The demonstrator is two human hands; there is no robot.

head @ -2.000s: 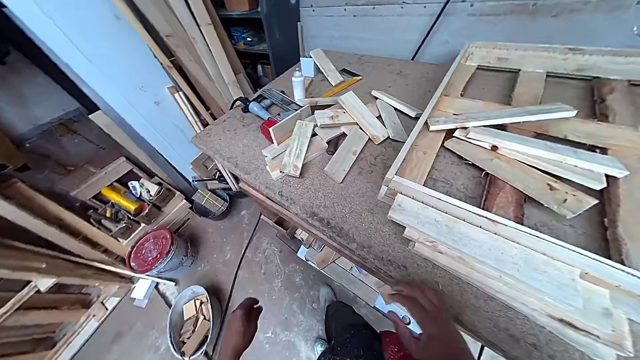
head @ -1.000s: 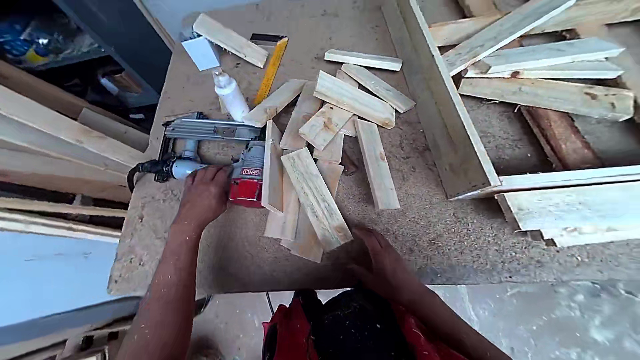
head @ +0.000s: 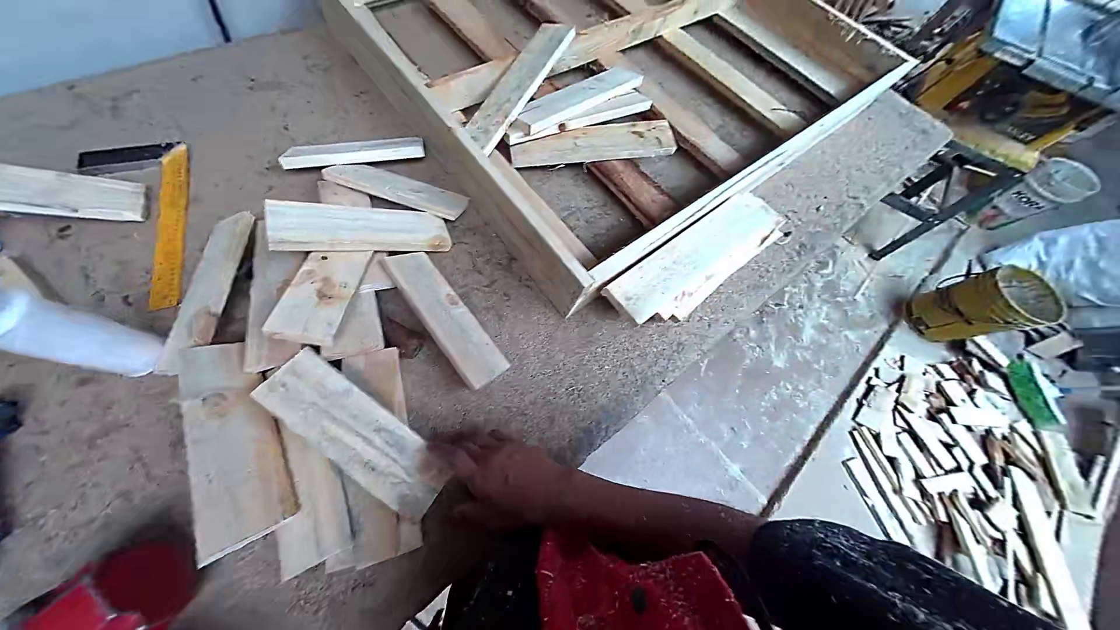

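My right hand (head: 503, 472), slightly blurred, is at the near edge of the workbench, its fingers at the right end of a short wooden board (head: 341, 429). Whether they grip it is unclear. That board lies across other short boards (head: 232, 446) in a loose pile. A dark blurred shape below my right hand may be my left hand or forearm; its fingers cannot be made out. At the bottom left, the red part of a power nailer or stapler (head: 131, 577) shows blurred. A try square with a yellow blade (head: 171, 227) lies behind the pile, near a white bottle (head: 79, 337).
A slatted wooden frame (head: 516, 227) lies on the workbench (head: 560, 385), with loose boards on it and a stack of boards (head: 691, 262) against its near side. On the floor at right are a yellow bucket (head: 989, 302), a white bucket (head: 1041, 192) and a heap of wood offcuts (head: 971, 446).
The view has swung right along the bench since one second ago. My left hand, then on the nailer, is no longer clearly seen there. My right hand is now at the end of the top board.
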